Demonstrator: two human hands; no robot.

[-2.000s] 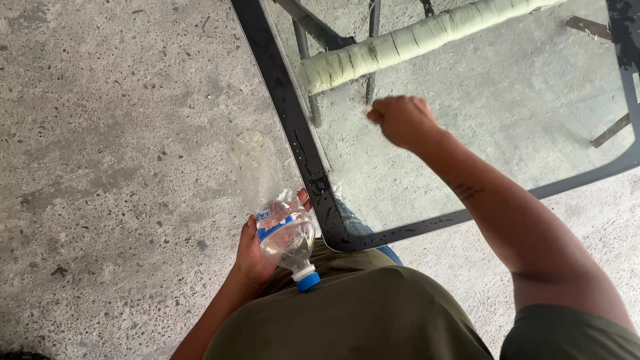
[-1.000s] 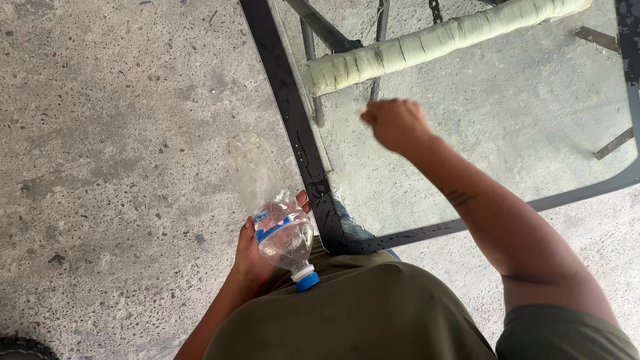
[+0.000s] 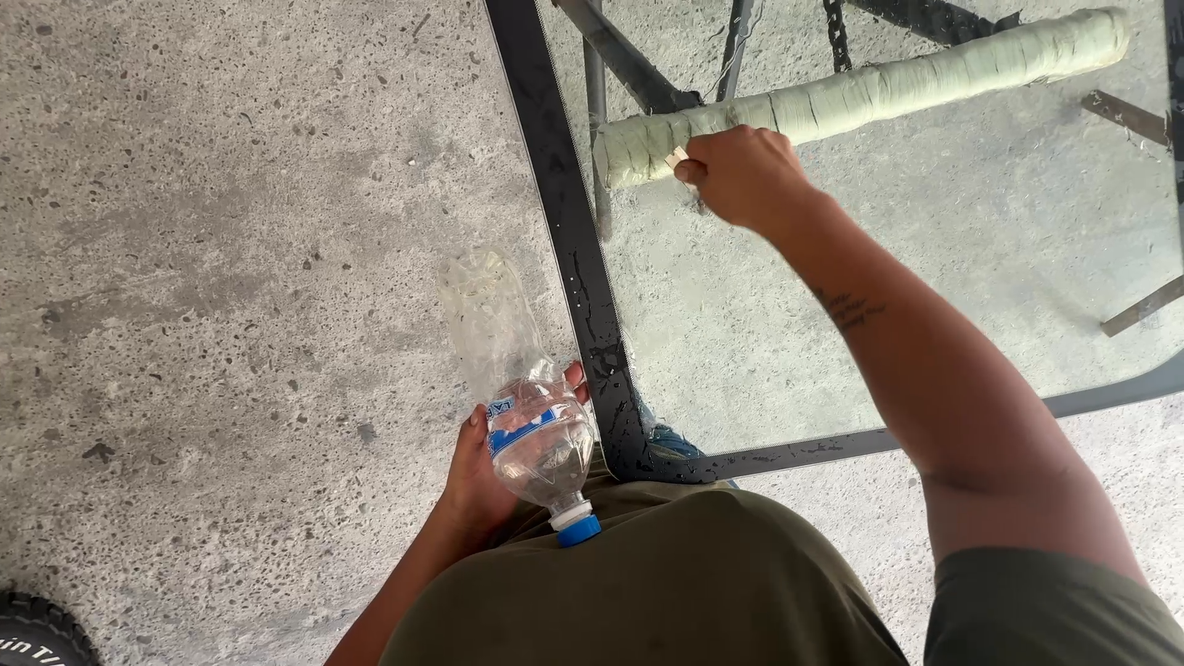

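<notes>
My left hand holds a clear plastic bottle with a blue cap and a blue label, its cap end toward my shirt. Fingertips of that hand reach the dark border of a glass pane, which looks like a vehicle windshield. Over the pane is my right hand, with a small pale flat piece pinched between thumb and fingers; what the piece is, I cannot tell. Dark wet-looking marks and drops lie on the pane's black border.
Beneath the glass a metal stand shows, with a bar wrapped in pale material, dark metal legs and a hanging chain. Rough concrete floor lies around it. A tire stands at the lower left.
My right hand has moved up over the glass, toward the wrapped bar. My left hand still holds the bottle in about the same place.
</notes>
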